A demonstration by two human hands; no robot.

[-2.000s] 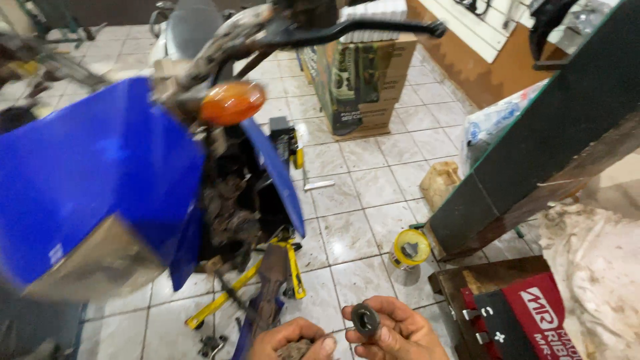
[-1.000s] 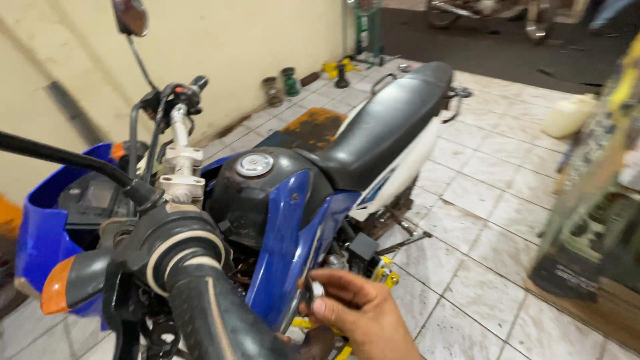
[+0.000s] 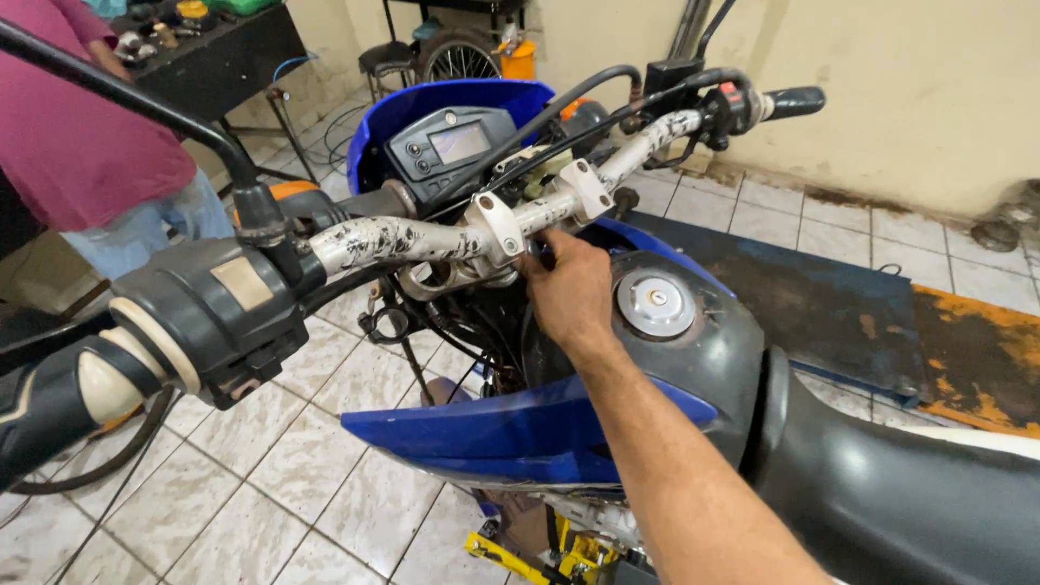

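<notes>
My right hand (image 3: 569,288) reaches in from the lower right, over the blue side panel (image 3: 520,447). Its fingers point down behind the white handlebar (image 3: 398,240), beside a handlebar clamp (image 3: 494,226) at the steering stem. The fingertips are partly hidden, and whether they hold anything cannot be told. Just right of the hand is the silver fuel cap (image 3: 656,306) on the black tank (image 3: 723,349). Ahead of the bar sits the instrument panel (image 3: 455,146) in a blue cowl. My left hand is out of view.
A black grip and switch housing (image 3: 207,305) with a mirror stalk fill the near left. A person in a maroon shirt (image 3: 89,154) stands by a dark workbench (image 3: 219,65). Yellow stand parts (image 3: 520,561) are under the motorcycle; a metal platform (image 3: 812,309) lies beyond it.
My right hand, earlier holding a small dark part beside the motorcycle, is now at the handlebar clamps. My left hand, seen two seconds ago, is out of view. The view has swung widely.
</notes>
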